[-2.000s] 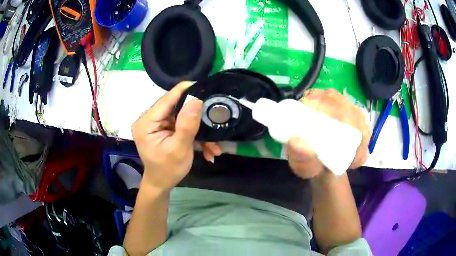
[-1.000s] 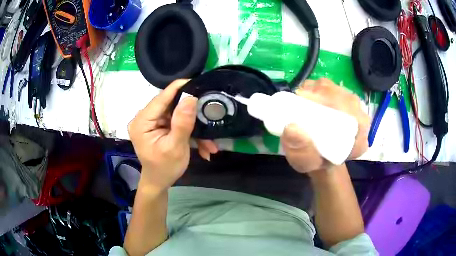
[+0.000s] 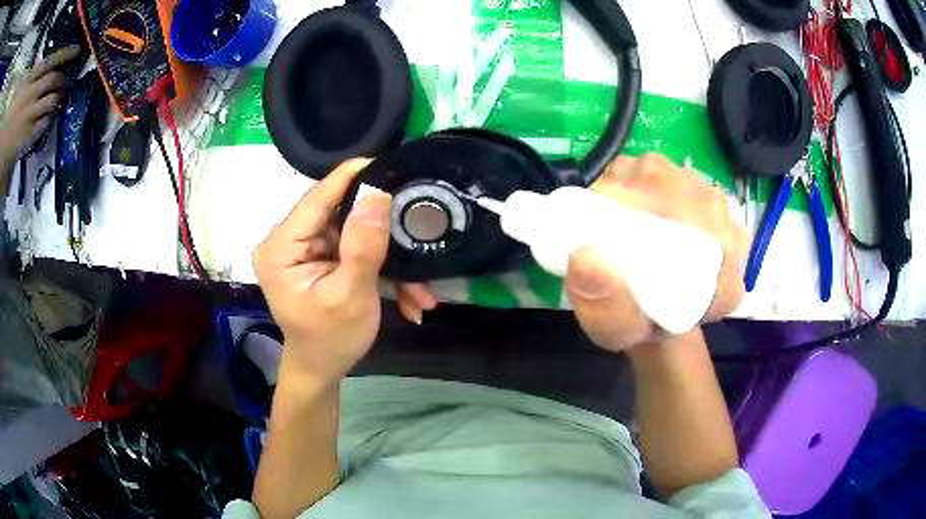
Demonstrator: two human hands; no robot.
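The headphones (image 3: 632, 96) lie on the bench with one cushioned cup (image 3: 338, 91) at the back left and the open earcup near the bench's front edge. A speaker driver (image 3: 426, 219) with a silver ring and round centre sits in the open earcup. My left hand (image 3: 323, 266) grips the earcup's left side, thumb on top beside a small white label, fingertips showing below. My right hand (image 3: 660, 253) holds the white glue bottle (image 3: 621, 253) tilted, its thin nozzle at the upper right of the driver's ring. Whether glue flows cannot be told.
An orange multimeter (image 3: 130, 46) and a blue parts cup (image 3: 221, 28) are at the back left. A spare ear cushion (image 3: 759, 109), blue-handled cutters (image 3: 795, 228) and red wires lie right. Another person's hand (image 3: 36, 101) is at the far left. A purple stool (image 3: 812, 431) stands below.
The bottle and earcup have shifted slightly left in view, with the bench things. The nozzle stays by the driver's ring. Another person's hand has appeared at the far left.
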